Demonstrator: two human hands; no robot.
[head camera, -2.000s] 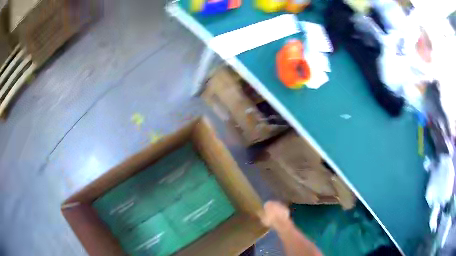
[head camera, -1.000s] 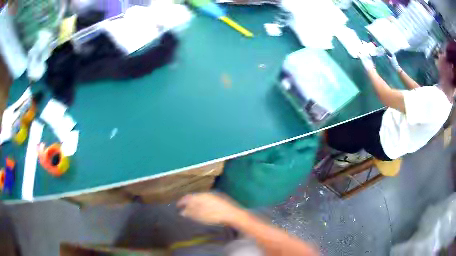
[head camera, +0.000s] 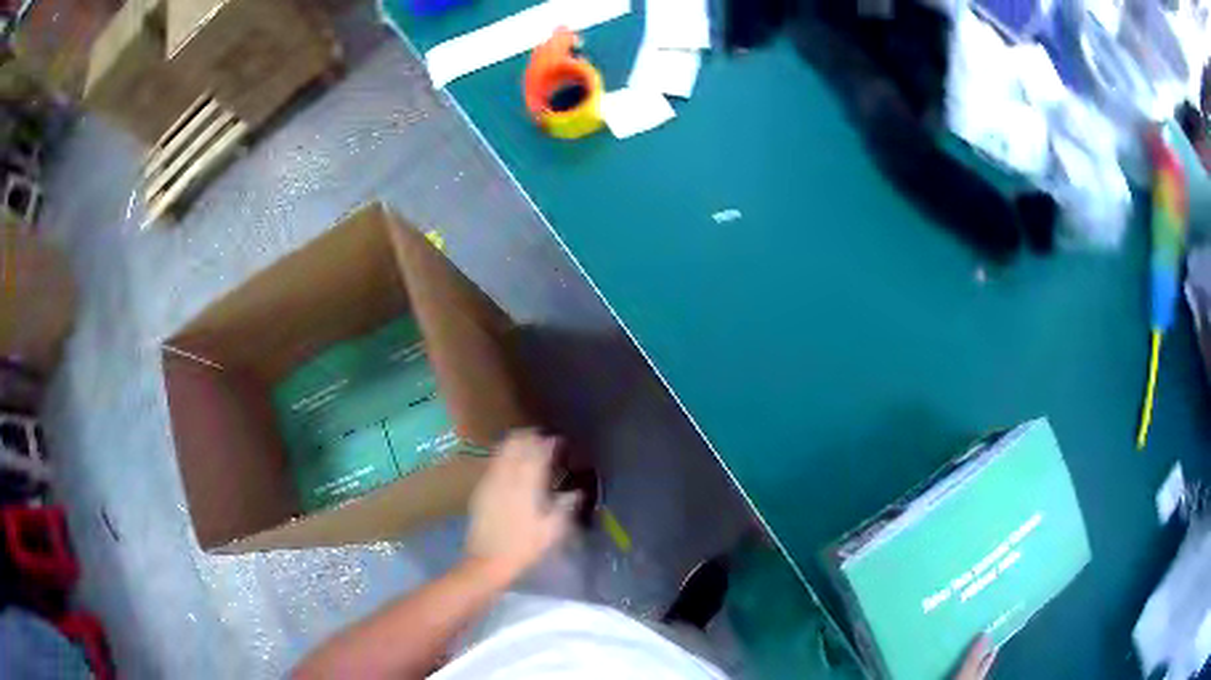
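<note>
An open brown shipping carton stands on the floor at the left, with several green boxes lying flat low inside it. My left hand is blurred at the carton's near right corner; whether its fingers grip the rim is unclear. Another green box with white lettering is at the workbench's near edge at lower right, slightly tilted. My right hand is mostly cut off by the bottom edge; one digit lies on this box's near side and the rest is hidden.
The green-topped workbench fills the right side. On it are an orange tape dispenser, white label strips, black cloth, plastic bags and a feather duster. A stacked carton and a pallet stand at upper left.
The view has swung from the workbench and a seated person back to the open carton. One hand is now at the carton's corner and the other is on the green box at the bench edge.
</note>
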